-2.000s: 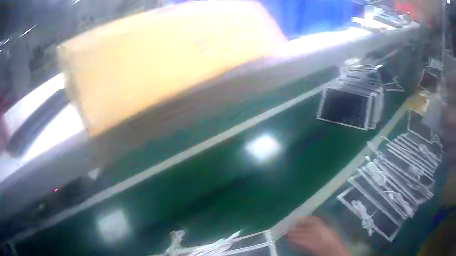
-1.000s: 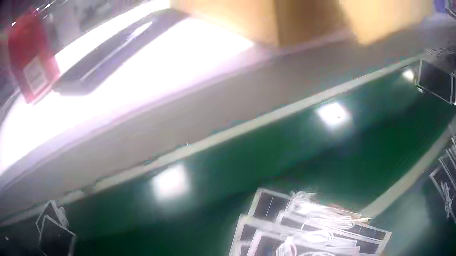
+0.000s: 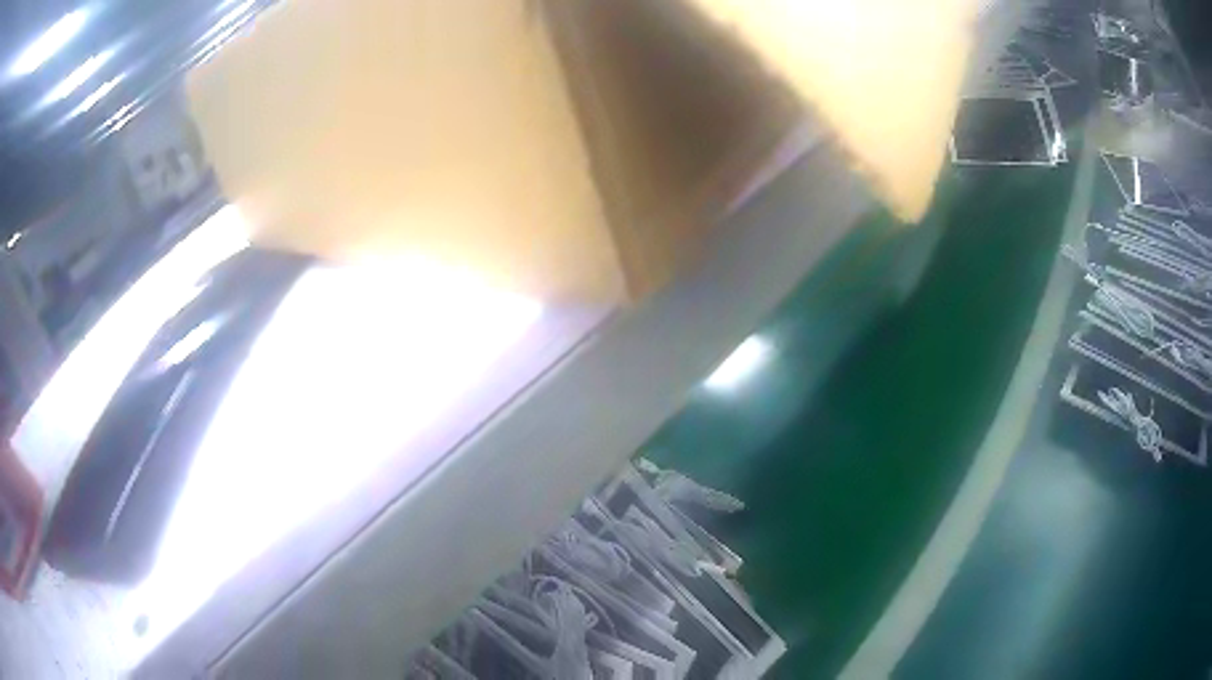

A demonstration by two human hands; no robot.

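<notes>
Several dark panels with thin white frames (image 3: pixel 731 604) lie overlapping at the bottom centre, on the green belt (image 3: pixel 851 492) beside the shelf's edge. White tied cords (image 3: pixel 565 618) lie on top of them. A second overlapping row of framed panels with coiled cords (image 3: pixel 1136 412) lies at the right, beyond the pale rail (image 3: pixel 990 492). Another framed panel (image 3: pixel 1004 130) lies farther up the belt at the upper right. Neither of my hands is in view. The picture is blurred.
The white shelf (image 3: pixel 359 385) glares at the left and its edge runs diagonally over the belt. A tan open carton (image 3: pixel 399 146) stands on it. A long glossy black case (image 3: pixel 173 412) lies beside a red packet (image 3: pixel 16 518) at the far left.
The view has turned and shifted; the shelf and carton now fill more of the left and centre. The hand seen at the bottom two seconds ago is out of the picture.
</notes>
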